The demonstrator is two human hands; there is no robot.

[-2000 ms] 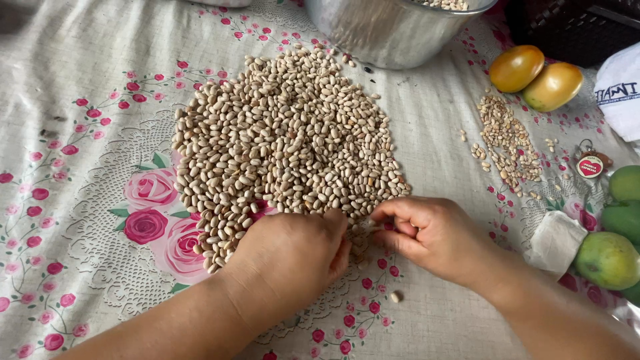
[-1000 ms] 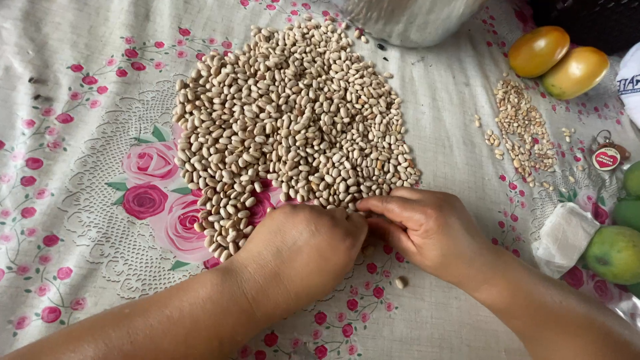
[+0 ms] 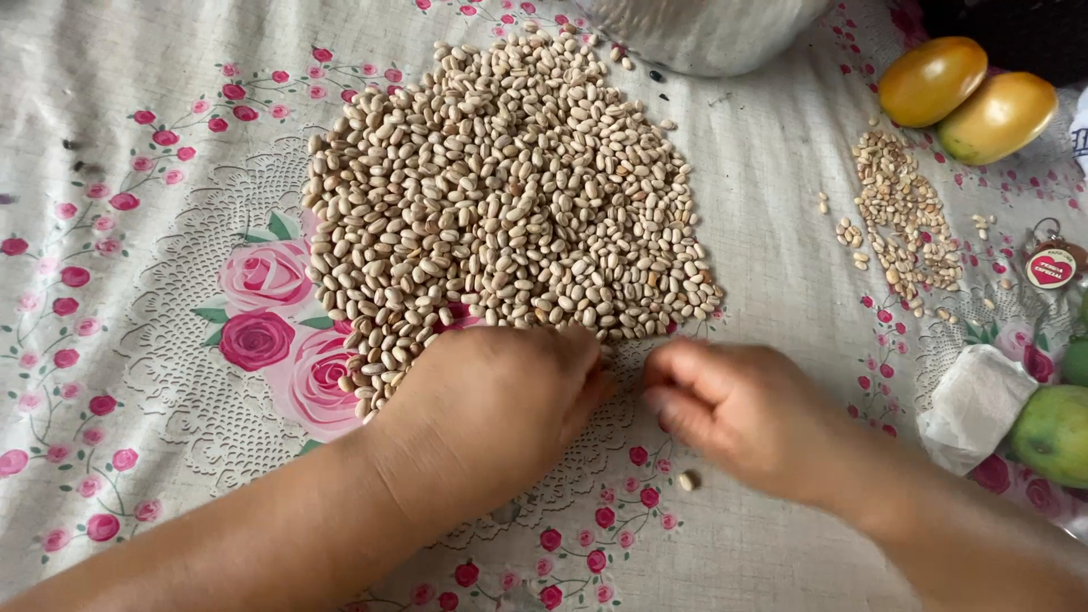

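A broad pile of pale dried beans lies on a floral tablecloth. My left hand is at the pile's lower edge, its fingers curled and turned away, so whether it holds a bean is hidden. Just to the right, my right hand hovers beside the lower right edge of the pile with thumb and index finger bent close together; it is blurred and nothing shows clearly between them. A single bean rests on the cloth below the right hand.
A smaller heap of beans lies at the right, near two yellow-orange fruits. A metal pot stands at the top. At the right edge are a keychain, a white wrapped item and a green fruit.
My hands were close together at the pile's lower edge a second ago; now a gap shows between them. The view has shifted somewhat, and less of the pot shows.
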